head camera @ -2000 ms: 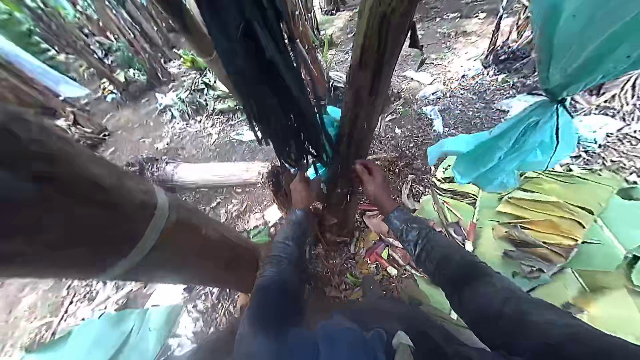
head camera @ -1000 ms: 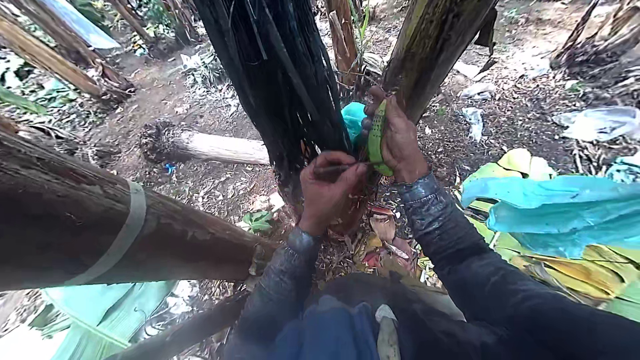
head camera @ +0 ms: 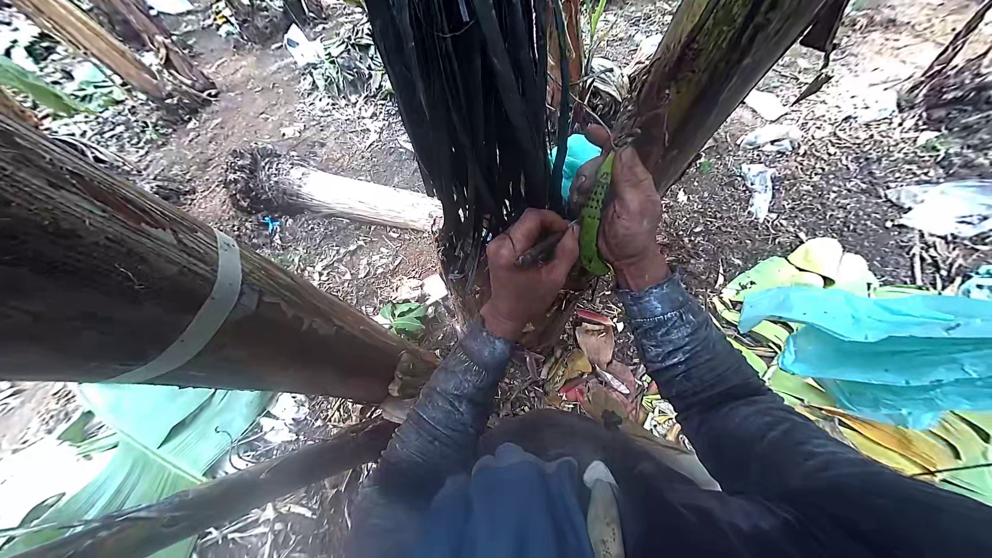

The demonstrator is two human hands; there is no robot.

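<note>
My right hand holds a green banana with dark marks along its side, upright between thumb and fingers. Close at its left, my left hand is closed on a small dark, thin object, too hidden to name; its tip points at the banana. Behind my left hand hangs a thick bundle of black strips against a plant stem. Part of a blue-green plastic bag shows behind the fingers of my right hand.
A thick banana stem with a pale band slants in from the left; another stem leans at upper right. A cut log lies behind. Blue-green plastic sheeting lies on leaves at right. A pale handle shows at my waist.
Two seconds ago both hands were at the stem below the black strips, with no banana visible. Now the banana is in my right hand, upright beside my left. The view has shifted.
</note>
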